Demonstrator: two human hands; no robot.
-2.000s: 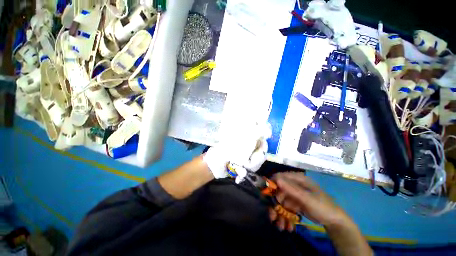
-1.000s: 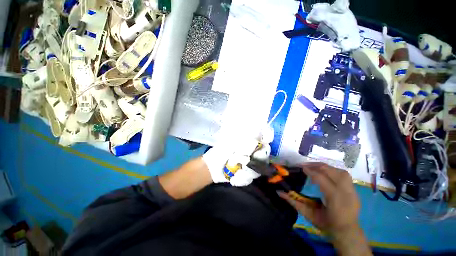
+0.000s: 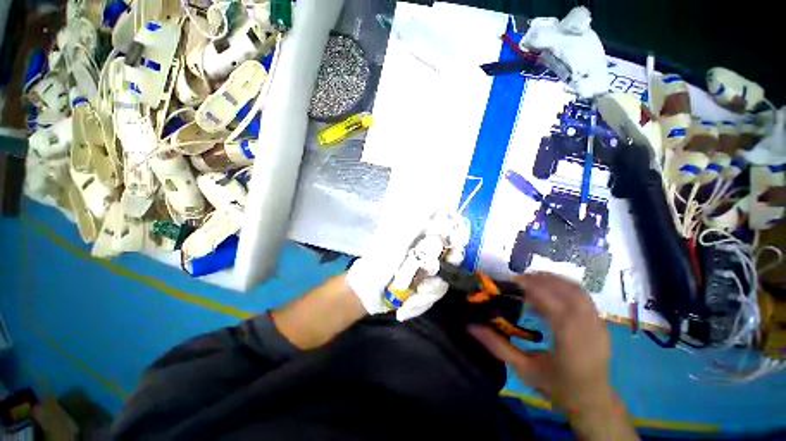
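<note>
My left hand, in a white glove, holds a small yellowish corded unit with a blue band at the bench's front edge. A thin white cord loops up from it. My bare right hand holds orange-and-black pliers by the handles, which are spread apart. The dark jaws point left and meet the unit at my left glove. Whether the jaws grip anything cannot be told.
Cream casings lie piled left behind a white foam edge. A round dish of silvery pieces, a yellow knife, white paper, a long black tool and more corded units are on the bench.
The pliers have moved from low beside the glove up to the unit, and their handles have spread. The unit has turned in my left hand, and its cord now shows above the glove.
</note>
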